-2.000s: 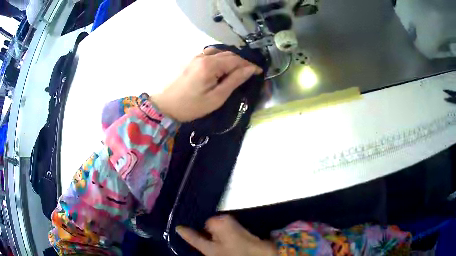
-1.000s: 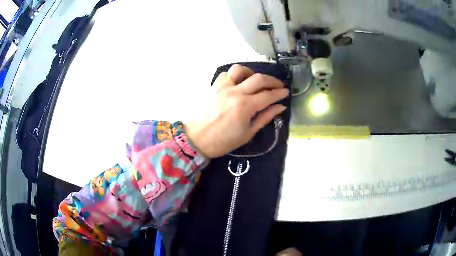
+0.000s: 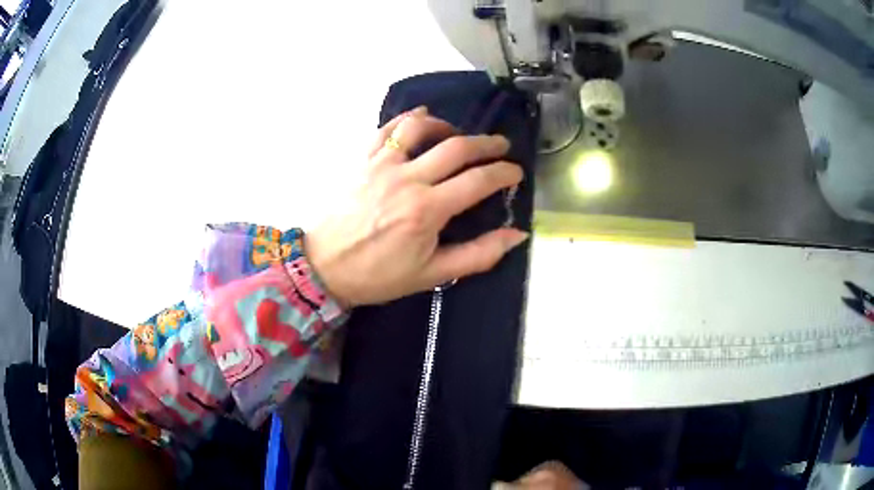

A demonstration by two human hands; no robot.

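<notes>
A long dark bag panel [image 3: 470, 364] lies lengthwise in front of me, its rounded far end beside the presser foot [image 3: 533, 75]. A silvery zipper [image 3: 425, 383] runs down its near part. My left hand [image 3: 422, 206] rests on the panel with its fingers apart, below the needle area. It covers most of the curved pocket zipper and nearly all of the D-ring [image 3: 448, 284]. My right hand [image 3: 544, 477] shows only in part at the bottom edge, by the panel's right side; its fingers are cut off.
The sewing machine head [image 3: 661, 19] stands above the lit metal bed [image 3: 690, 144]. A yellow tape guide [image 3: 613, 230] edges the bed. A printed ruler [image 3: 728, 349] is on the white table. Dark snips [image 3: 858, 300] lie at far right. Stacked dark panels [image 3: 48, 182] lie at far left.
Since the earliest frame the panel has swung straighter. My left hand has slid nearer along it, now over the D-ring. My right hand went almost out of view, and now shows slightly more at the bottom.
</notes>
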